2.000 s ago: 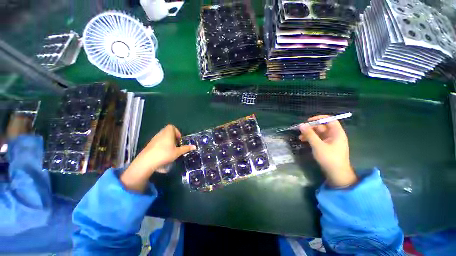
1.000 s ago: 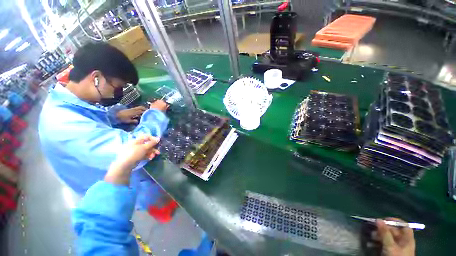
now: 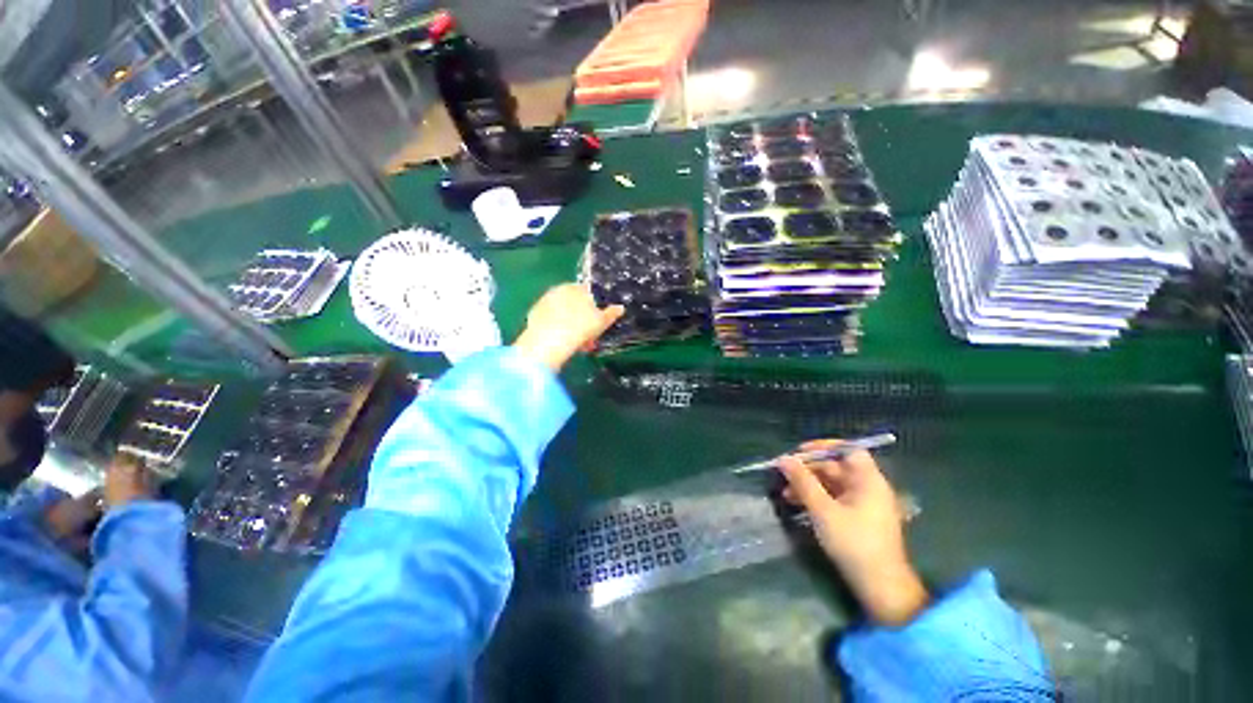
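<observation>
My left hand (image 3: 566,327) reaches forward to the left edge of the smaller rear tray stack (image 3: 643,261); its fingers are at the stack's edge, and I cannot tell if they grip a tray. My right hand (image 3: 845,515) holds white tweezers (image 3: 838,451) pen-like, tip pointing left, above the right end of the liner sheet. The liner sheet (image 3: 708,545) lies on the dark green mat, with rows of small black pieces at its left part.
Left tray stack (image 3: 275,453) beside my left sleeve. Taller rear tray stack (image 3: 797,261), pale tray stacks (image 3: 1051,247), white fan (image 3: 419,291) and black stand (image 3: 495,137) behind. Dark sticker sheets (image 3: 797,398) lie flat behind the liner. Another person's sleeve (image 3: 124,604) is at left.
The tray under my left hand has left the mat in front of me. My left hand went to the left tray stack's side, then to the rear stack. My right hand still holds the tweezers.
</observation>
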